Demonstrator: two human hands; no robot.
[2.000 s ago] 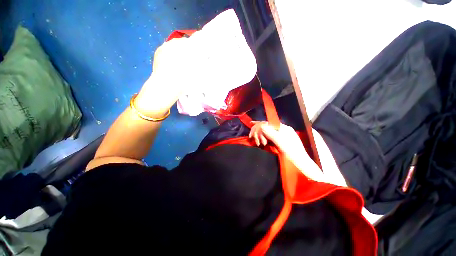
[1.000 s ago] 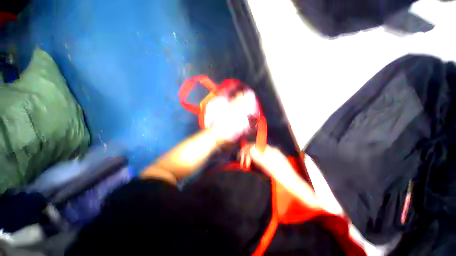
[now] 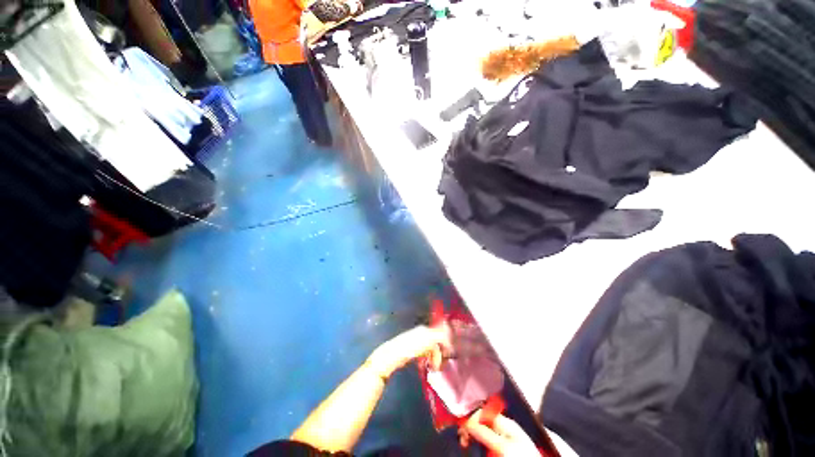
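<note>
A red bag [image 3: 437,402] with a pale pink cloth or wrapping [image 3: 470,382] in it is low beside the near edge of the white table. My left hand [image 3: 411,350] is at its upper left rim, fingers closed on it. My right hand [image 3: 493,430] is at its lower right edge, near the picture's bottom, and holds the red edge. Both hands are slightly blurred. The inside of the bag is mostly hidden.
The white table [image 3: 500,299] bears a dark garment [image 3: 572,161] and a nearer dark garment [image 3: 652,357]. A green sack [image 3: 116,384] stands on the blue floor [image 3: 268,294]. A person in orange [image 3: 279,31] stands further up the aisle. Clothes [image 3: 98,98] hang at left.
The view has lifted and shows more table and aisle. The pale cloth was raised high in my left hand; now it is down in the red bag, and both hands are at the bag.
</note>
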